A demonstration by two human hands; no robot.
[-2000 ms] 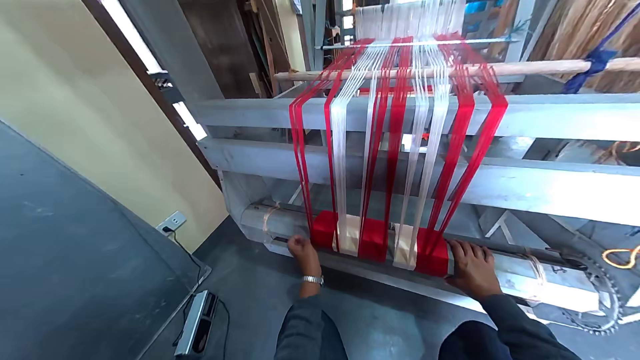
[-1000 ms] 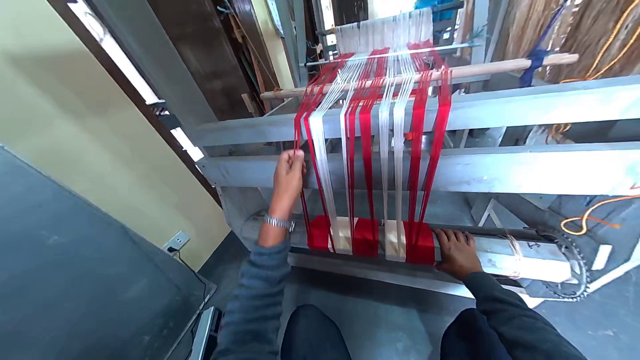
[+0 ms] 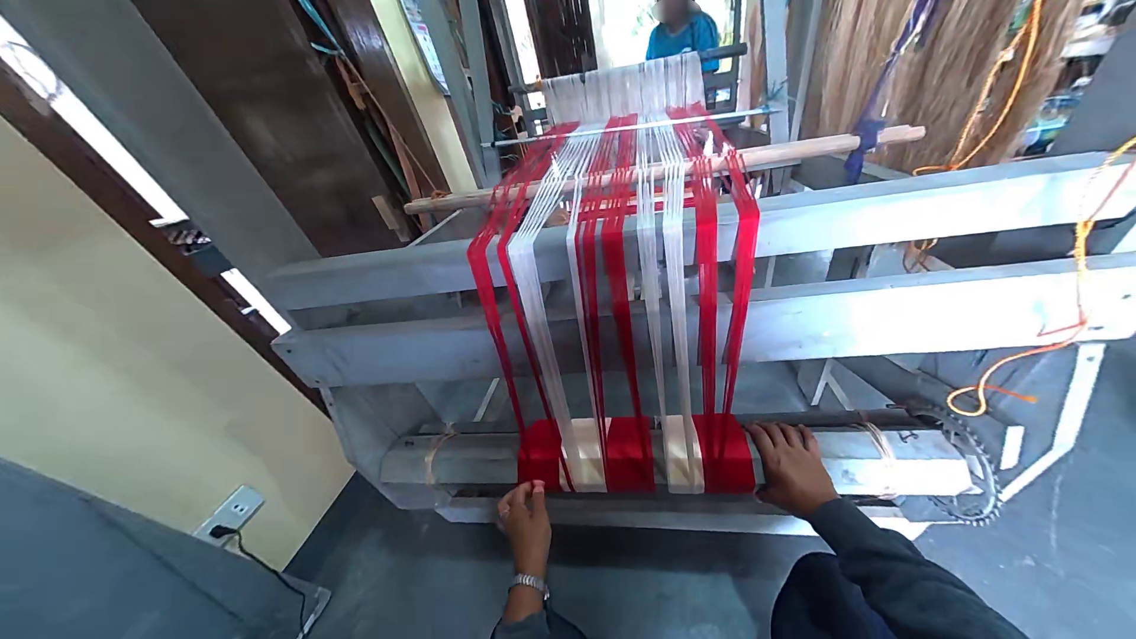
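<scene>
Red and white warp threads [image 3: 627, 328] run from the far reed over a wooden rod [image 3: 781, 156] and two pale loom rails down to a warp beam [image 3: 843, 461]. Around that faceted beam lie wound bands of red and cream yarn [image 3: 630, 453]. My left hand [image 3: 525, 524] is at the lower left edge of the red band, fingers bent close together; whether a thread is between them cannot be told. My right hand [image 3: 792, 466] rests over the beam just right of the right red band, with its fingers curled on the wood.
A toothed metal wheel [image 3: 967, 470] is at the beam's right end. Orange cord [image 3: 981, 390] hangs from the rails [image 3: 941, 311]. At the left stand a wall and an outlet [image 3: 232, 510] with a plugged cable. A person in blue [image 3: 683, 37] is behind the loom.
My left hand was raised at the left red threads by the lower rail a second ago and is now down at the beam. My right hand has stayed on the beam.
</scene>
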